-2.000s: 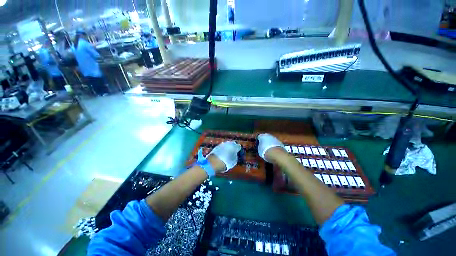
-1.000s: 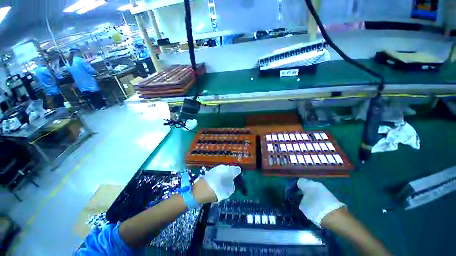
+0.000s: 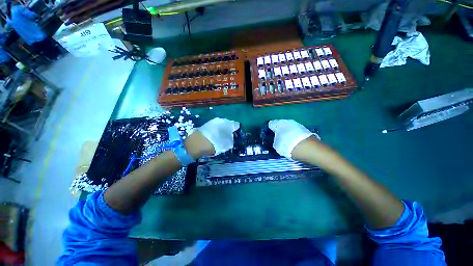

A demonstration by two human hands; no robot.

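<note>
The long black fixture [image 3: 207, 181] lies in front of me with the silver ribbed heat sink [image 3: 244, 167] in it. A few white pads [image 3: 253, 150] show at its middle, between my hands. My left hand [image 3: 222, 136], in a white glove with dark fingertips and a blue wrist band, is at the fixture's left part. My right hand [image 3: 288, 137], gloved the same, is at its right part. The fingertips of both hands point inward and down. They are dark against the dark fixture, so I cannot tell whether they hold anything.
Two orange-brown trays lie behind the fixture, the left one [image 3: 165, 93] with dark components, the right one [image 3: 306, 94] mostly with white pads. A black bin [image 3: 116, 148] with leads and screws is at left. An electric screwdriver [image 3: 385, 39] hangs at right, above a finned bar [image 3: 441, 109].
The view has tilted down. Both hands have gone from the left tray to the fixture and have now come closer together over its middle. Some right-tray pockets no longer show white pads.
</note>
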